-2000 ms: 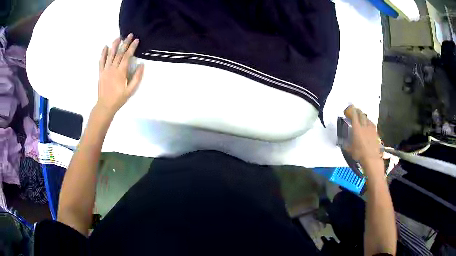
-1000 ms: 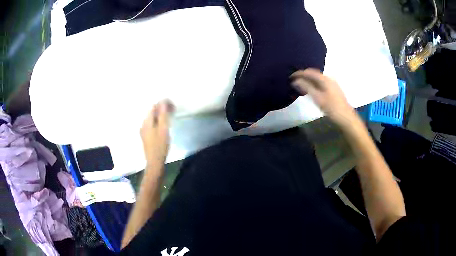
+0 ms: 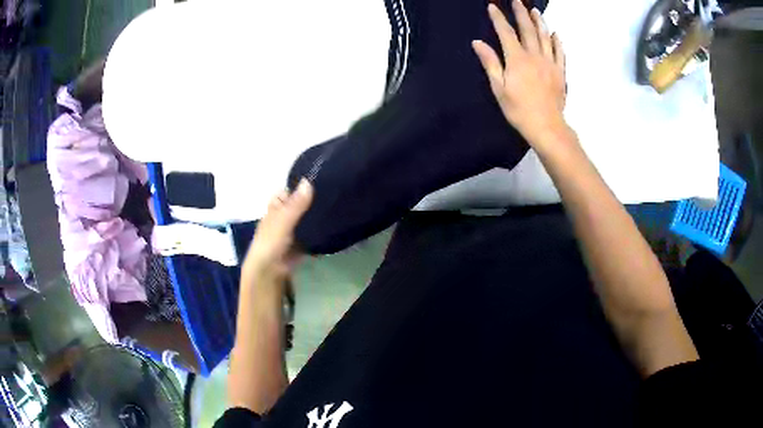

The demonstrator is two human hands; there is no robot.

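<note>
A dark navy garment (image 3: 435, 117) with striped trim (image 3: 399, 46) lies on the white padded board (image 3: 243, 75). Its narrower part, which looks like a sleeve (image 3: 355, 188), reaches left over the near edge of the board. My left hand (image 3: 280, 221) grips the sleeve's end, thumb on top and fingers hidden beneath. My right hand (image 3: 530, 79) lies flat on the garment, fingers spread, pointing away from me. A steam iron (image 3: 669, 46) with a silver plate and yellow-tan handle rests at the board's far right.
A smartphone (image 3: 191, 190) lies on the board's left near corner, with a white strip (image 3: 197, 242) beside it. Pink garments (image 3: 92, 192) are piled over a blue crate (image 3: 201, 309). A fan (image 3: 125, 393) stands lower left. A light-blue basket (image 3: 711, 209) is below the right end.
My left hand has taken hold of the sleeve end and the sleeve now extends left. My right hand has moved farther forward onto the garment. The iron, in my right hand earlier, was released.
</note>
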